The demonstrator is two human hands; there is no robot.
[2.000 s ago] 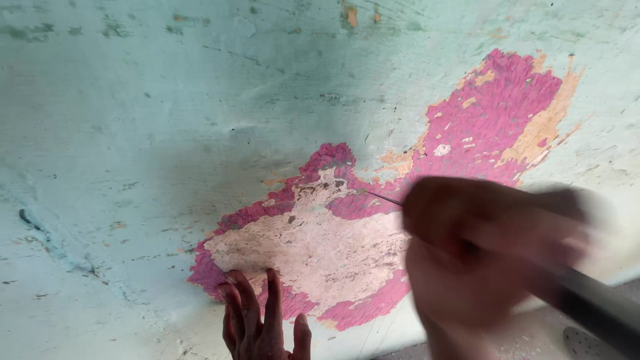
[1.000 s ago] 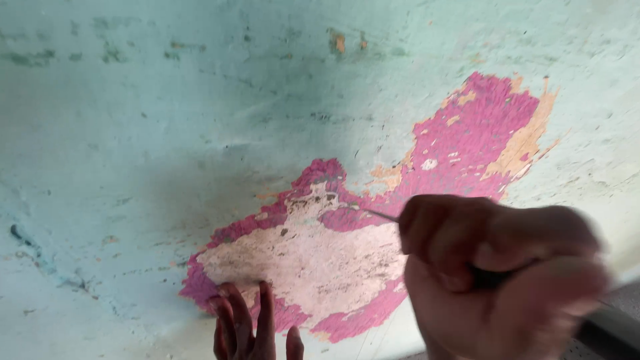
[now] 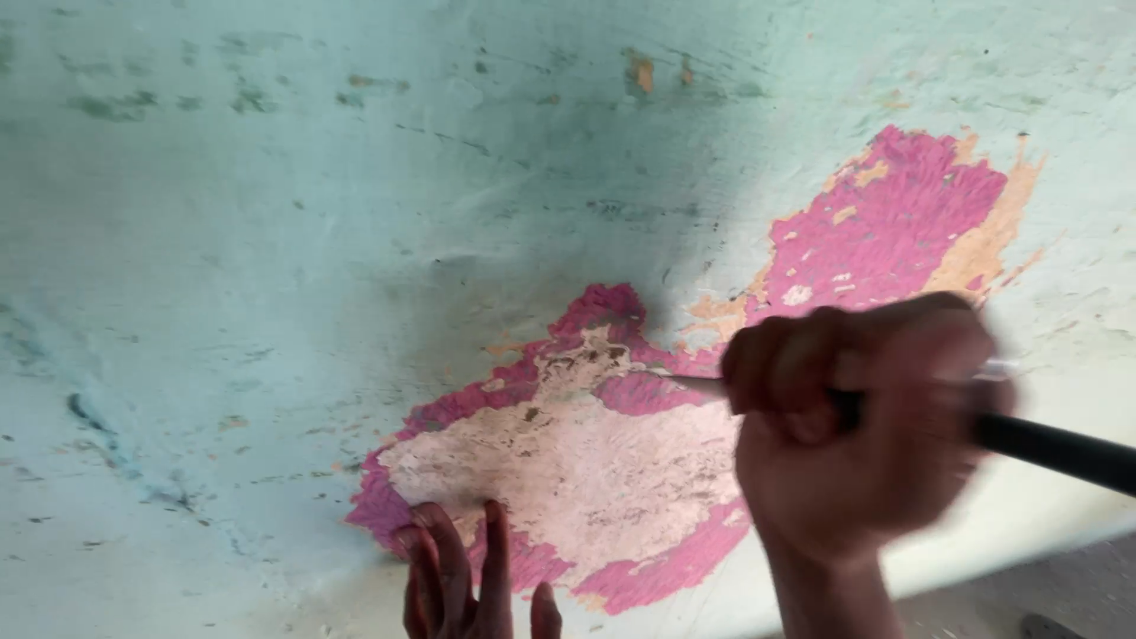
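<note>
My right hand (image 3: 861,426) is closed around a thin metal scraping tool (image 3: 697,382) with a black handle that sticks out to the right. The tool's narrow tip meets the painted wall (image 3: 355,222) at the edge of a magenta paint layer (image 3: 643,393). Below and left of the tip lies a bare, pale plaster patch (image 3: 577,470) ringed by magenta. At the bottom, my left hand (image 3: 466,577) rests its spread fingertips on the patch's lower left edge and holds nothing. The grip hides part of the tool.
Pale green paint with scuffs and dark marks surrounds the patch. A second magenta area (image 3: 879,222) with orange-tan edges (image 3: 985,244) extends to the upper right. Grey floor (image 3: 1029,586) shows at the lower right, with a dark object (image 3: 1047,627) at the frame's bottom.
The right hand keeps hold of the tool and works around the same part of the patch. The left hand stays at the lower left edge. The view has shifted slightly.
</note>
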